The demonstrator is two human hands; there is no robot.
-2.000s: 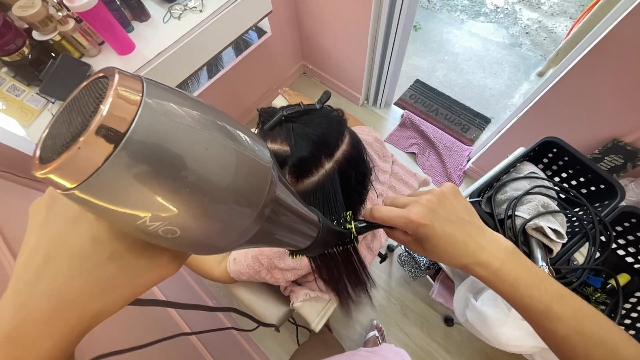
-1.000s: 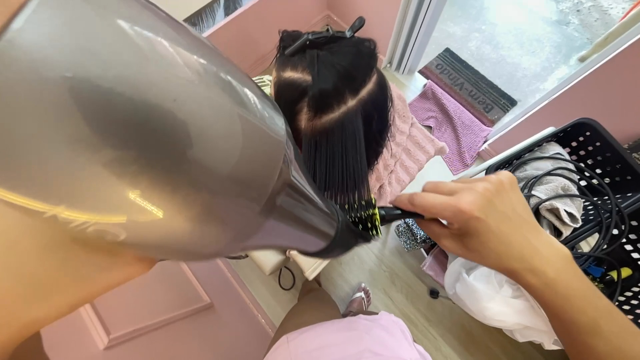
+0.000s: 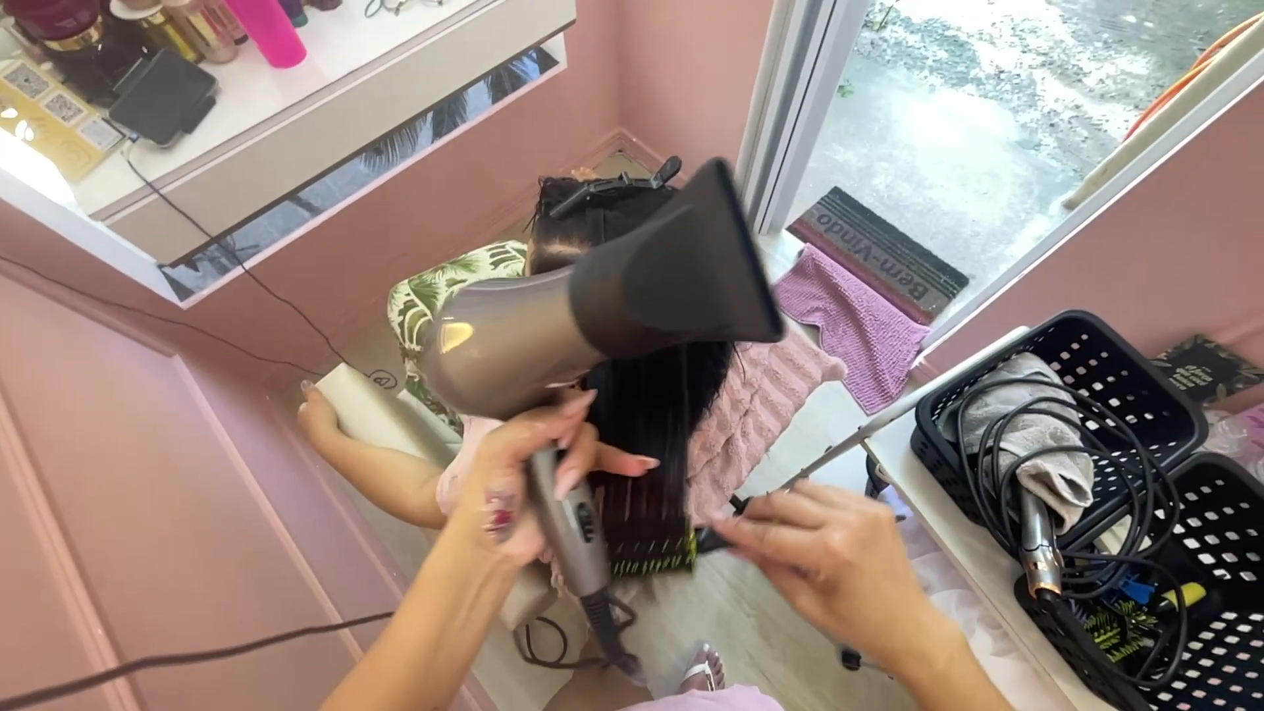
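My left hand (image 3: 538, 464) grips the handle of a grey hair dryer (image 3: 513, 331), whose black concentrator nozzle (image 3: 676, 272) points up and to the right, across the seated person's head. The fingers of my right hand (image 3: 825, 543) are closed on the dark handle of a round brush with yellow-green bristles (image 3: 652, 555). Its bristles sit at the lower ends of the long dark hair (image 3: 642, 425). A black clip (image 3: 617, 188) holds hair up on top of the head. A pink towel (image 3: 760, 405) covers the person's shoulders; the dryer hides part of the head.
Black perforated baskets (image 3: 1062, 336) at the right hold a coiled cord, a grey cloth (image 3: 1022, 415), a metallic styling tool (image 3: 1039, 543) and brushes. A white shelf (image 3: 336, 69) with bottles stands upper left. A doormat (image 3: 879, 252) lies by the doorway. The dryer's cord hangs low.
The dryer has swung away from the brush; its nozzle, earlier down at the bristles, now points upward. The brush is now at the hair's lower ends. The view has shifted.
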